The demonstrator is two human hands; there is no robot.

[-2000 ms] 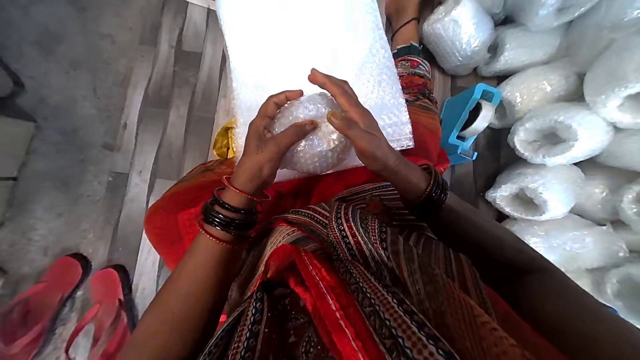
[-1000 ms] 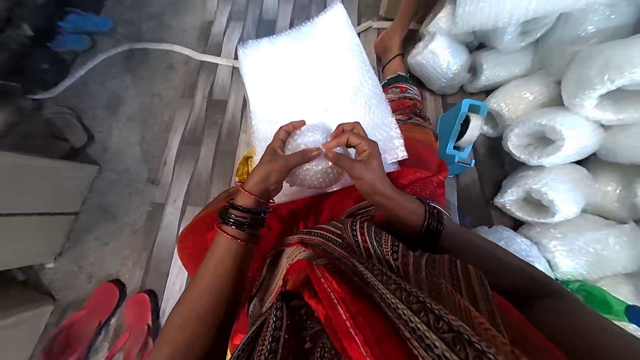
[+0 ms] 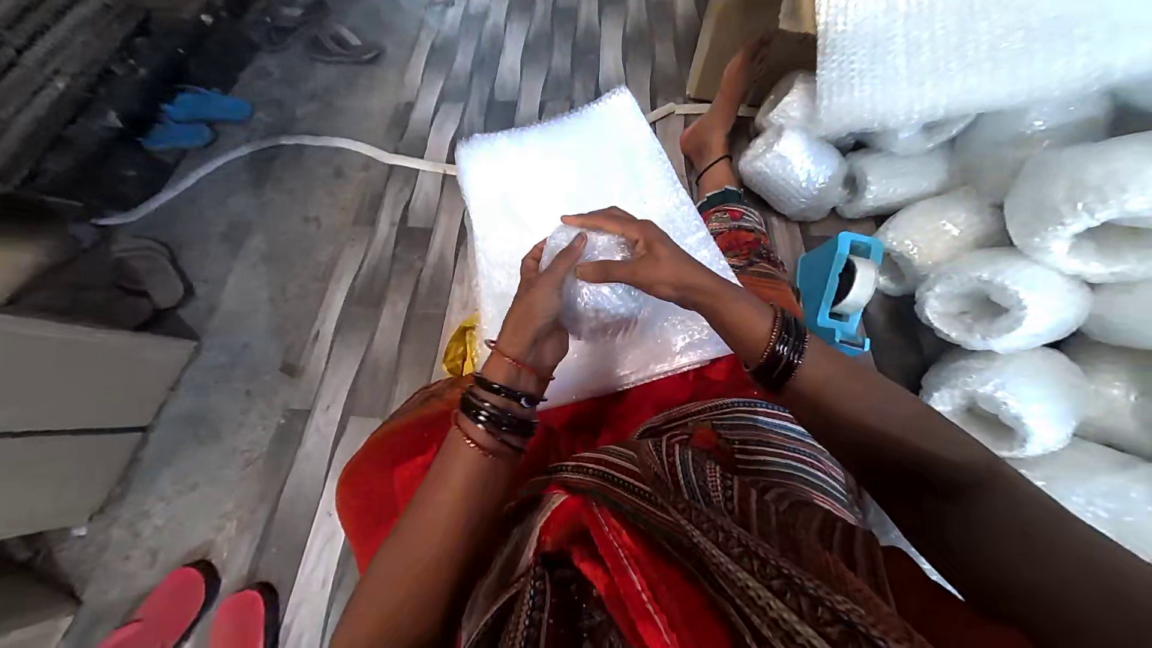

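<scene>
A rounded bundle in clear bubble wrap [image 3: 598, 301] is held above a stack of bubble-wrap sheets [image 3: 540, 180] by the lap. My left hand [image 3: 540, 301] grips its left side, the thumb pointing up along the wrap. From the right, my right hand [image 3: 643, 256] curls over the top of the bundle, its thumb and fingers on the wrap. What is inside the bundle cannot be seen. The sheets lie flat, their near edge against the red cloth over my legs.
A blue tape dispenser [image 3: 817, 292] with a roll stands to the right. Beyond it are piled several bubble-wrapped rings [image 3: 1003, 297]. A white cord [image 3: 333, 142] crosses the floor. Pink flip-flops [image 3: 166, 607] and cardboard boxes [image 3: 85, 378] are at the left; a yellow wrapper [image 3: 461, 349] lies beside the sheets.
Both hands stay on the bundle; the fingers have shifted, and the right hand now reaches over its top. The view has swung, bringing the cord and blue slippers into sight.
</scene>
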